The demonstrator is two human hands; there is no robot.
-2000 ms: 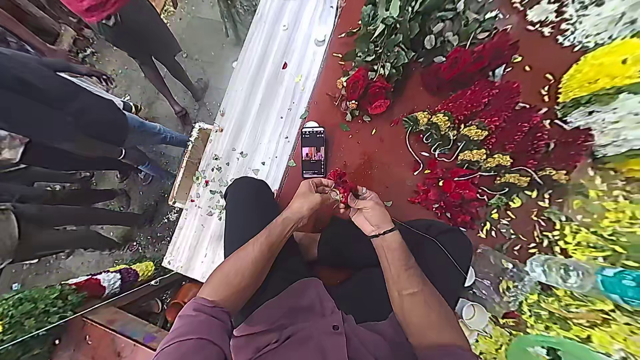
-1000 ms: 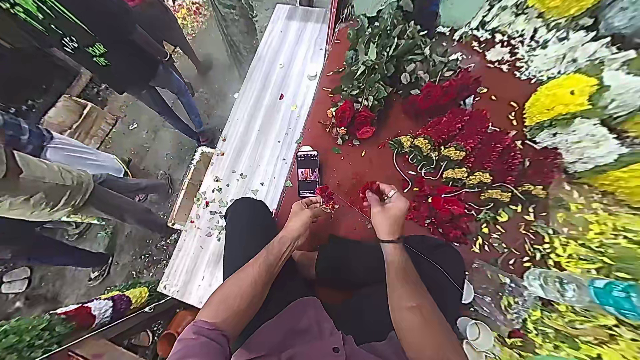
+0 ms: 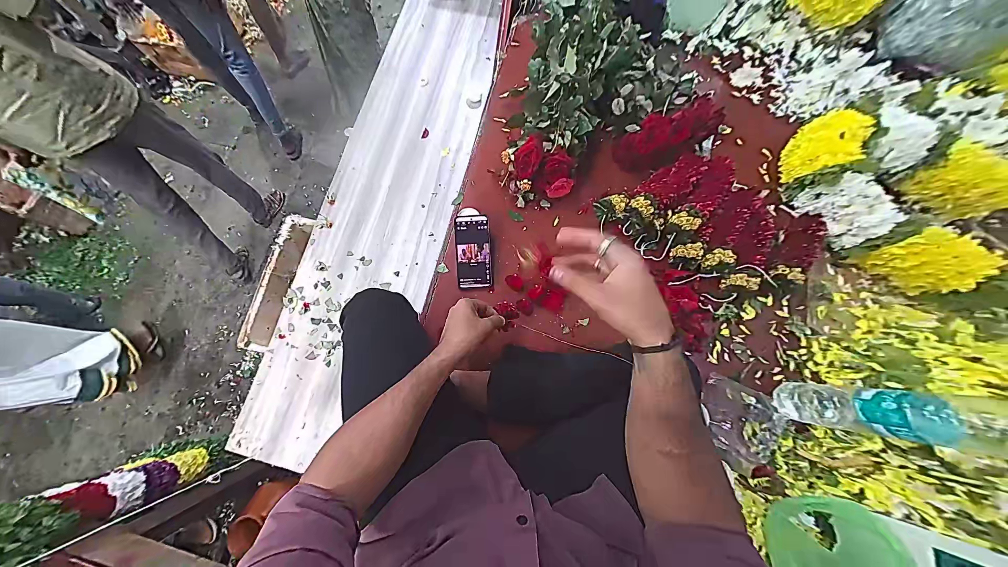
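My left hand (image 3: pixel 471 324) pinches a small cluster of red petals (image 3: pixel 506 313), from which a thin thread (image 3: pixel 579 344) runs right across my lap. My right hand (image 3: pixel 610 287) is raised with fingers spread, and loose red petals (image 3: pixel 543 295) lie or fall just left of it; the blur hides which. A smartphone (image 3: pixel 472 252) with a lit screen lies on the red surface (image 3: pixel 492 181) beyond my left hand. Red roses (image 3: pixel 555 173) with leafy stems lie farther off. Red flower bunches (image 3: pixel 736 213) and small yellow-flower clusters (image 3: pixel 687 250) with white strings are right of my right hand.
A white board (image 3: pixel 394 150) with leaf scraps runs along the left. People stand on the ground beyond it. At right are yellow chrysanthemums (image 3: pixel 827 146), white flowers (image 3: pixel 854 209), loose yellow petals, a plastic bottle (image 3: pixel 906 416) and a green plastic container (image 3: pixel 831 535).
My right hand has opened from its pinch on red petals. Red petals now show between my hands near the phone. My left hand still pinches red petals. People at the left have shifted.
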